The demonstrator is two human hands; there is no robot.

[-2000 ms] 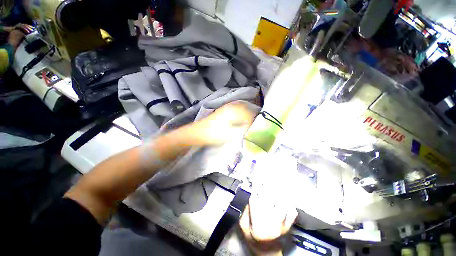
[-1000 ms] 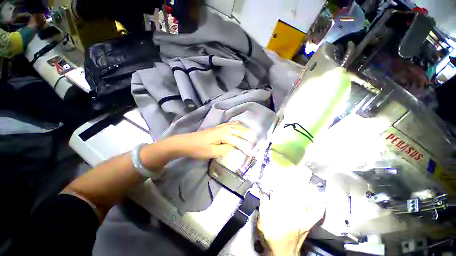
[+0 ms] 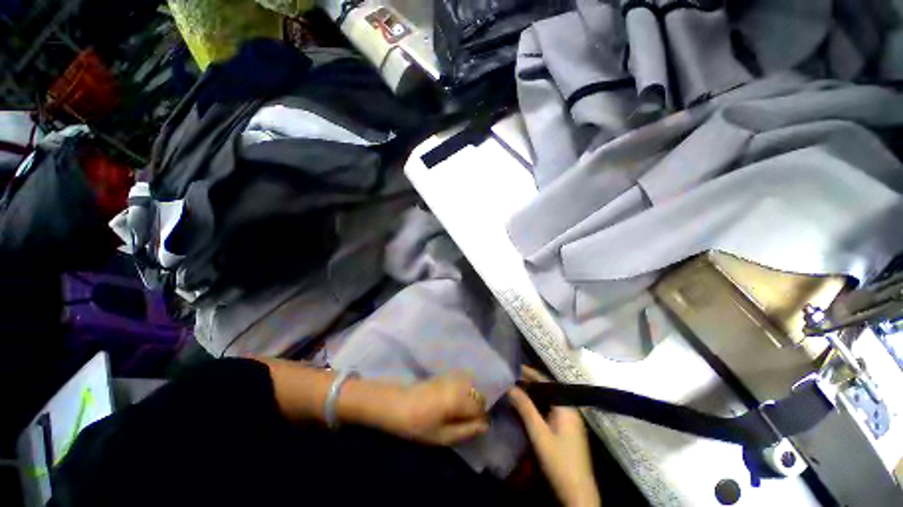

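Observation:
A pale grey cloth piece [image 3: 428, 332] lies at my lap, left of the white table. My left hand [image 3: 446, 408] is closed on its lower part. My right hand [image 3: 559, 441] is beside it at the table's edge, its fingertips at the cloth's edge. A black strip [image 3: 653, 404] runs from my right hand's fingers across the table to a small shiny metal guide [image 3: 782, 436]. Whether the fingers also pinch the strip is hidden. The needle area [image 3: 842, 342] is at the right edge, with no hand there.
The white table [image 3: 475, 213] has ruler-like markings along its near edge. Grey sewn pieces with black bands [image 3: 733, 188] lie heaped on its far side. A dark garment pile [image 3: 267, 213] is left of it. A shiny black bundle [image 3: 485, 45] is beyond.
The view has swung left and down to the lap. Both hands have left the needle area and are now together at grey cloth by the table's near edge.

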